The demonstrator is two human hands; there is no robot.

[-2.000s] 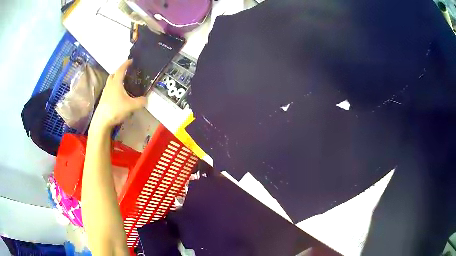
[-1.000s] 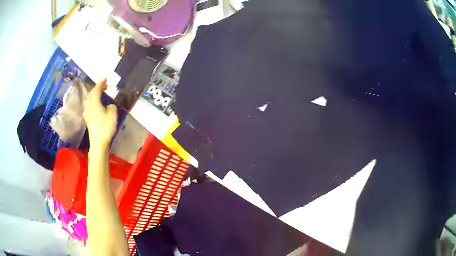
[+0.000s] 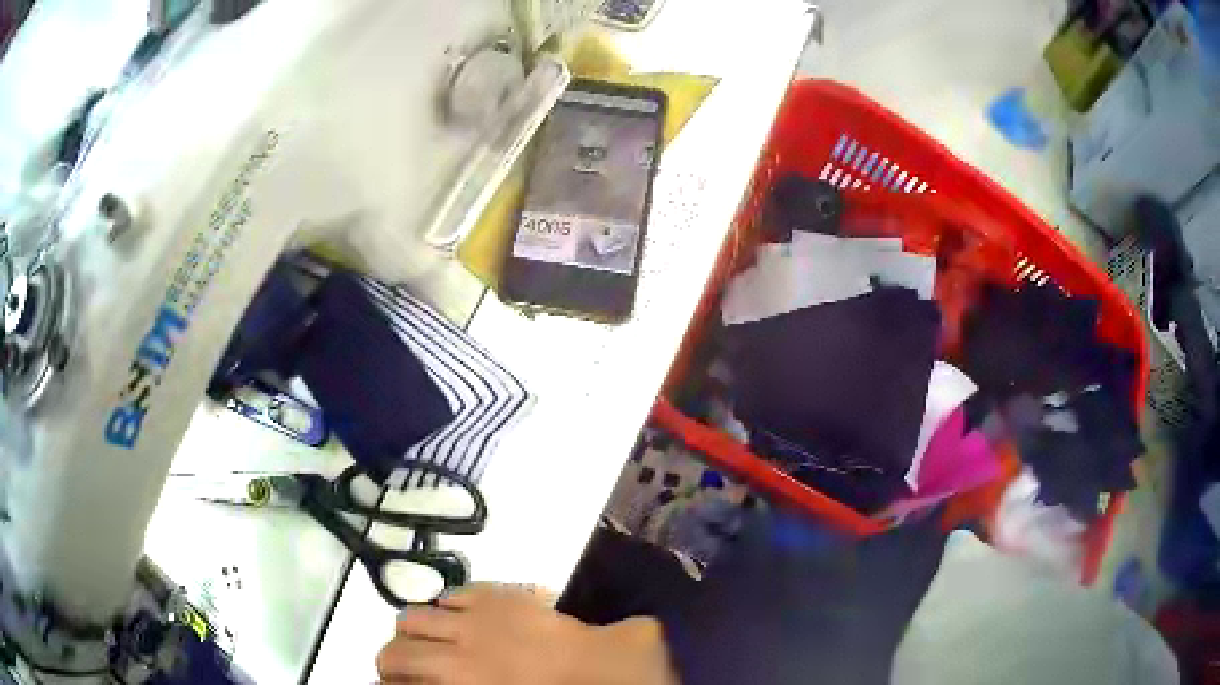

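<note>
My right hand (image 3: pixel 468 636) lies at the table edge at the bottom of the view, partly cut off by the frame, just below the black handles of the shears (image 3: pixel 422 522). Whether it holds anything cannot be told. My left hand is out of view. The shears lie on the white table beside the sewing machine arm (image 3: pixel 214 254). A smartphone (image 3: pixel 586 201) with a lit screen lies on yellow card. Folded navy cloth (image 3: pixel 368 361) and navy-and-white striped trim (image 3: pixel 475 388) lie beside the machine arm.
A red plastic basket (image 3: pixel 990 221) stands right of the table, holding navy, white and pink pieces. Dark fabric (image 3: pixel 803 602) is below it, near my lap. A small blue-and-white item (image 3: pixel 278 412) lies by the folded cloth. The table edge runs diagonally.
The view has swung from the large navy panel and my left hand by a phone to the machine arm, shears and basket. My left hand has left view; my right hand has appeared.
</note>
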